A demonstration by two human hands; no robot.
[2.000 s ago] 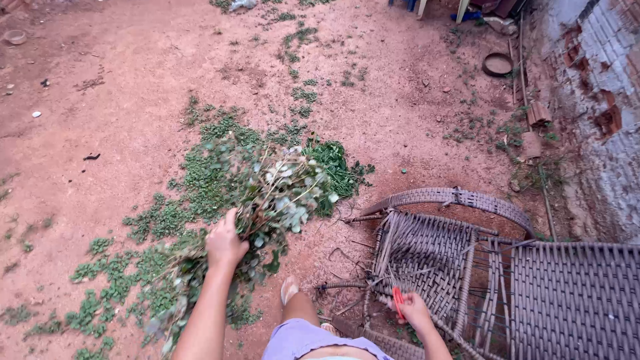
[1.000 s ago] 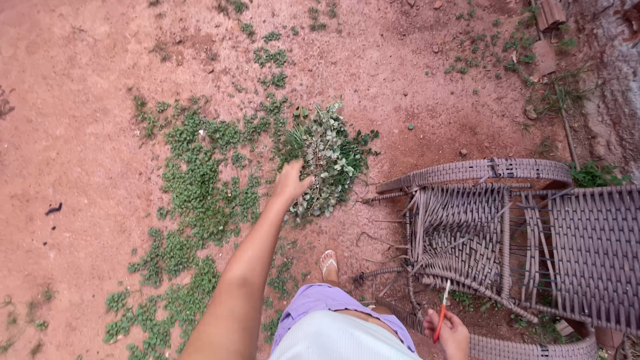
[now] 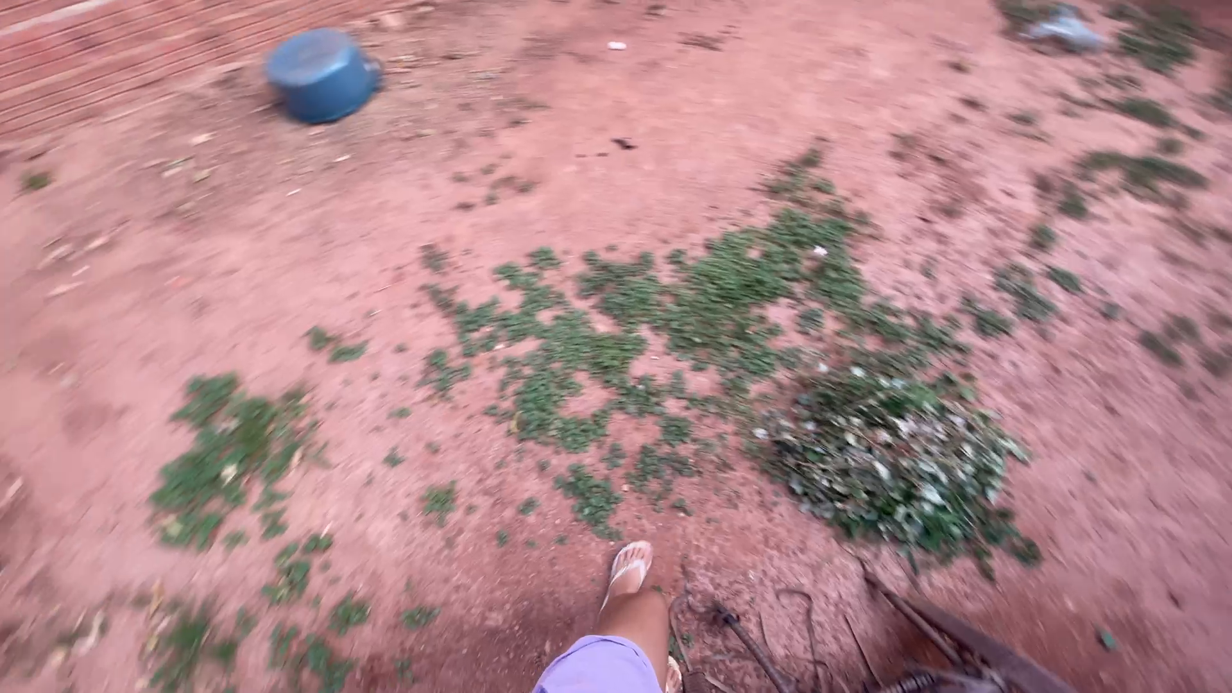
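Observation:
Neither of my hands shows in the head view now. A heap of cut leafy branches (image 3: 895, 457) lies on the reddish dirt to the right of centre, its leaves green and pale. My foot in a light flip-flop (image 3: 630, 563) is on the ground at the lower middle, below purple shorts (image 3: 599, 666). The red-handled tool seen earlier is out of view.
Low green weeds (image 3: 727, 298) spread over the middle, with another patch (image 3: 231, 452) at left. A blue plastic tub (image 3: 322, 77) sits near a brick surface (image 3: 115, 48). Part of a woven chair (image 3: 972, 645) and dry stems (image 3: 756, 645) are at bottom right.
My left hand, earlier holding the branches and then at the heap, is out of view. My right hand with its red-handled tool has left the frame too. The view has swung left.

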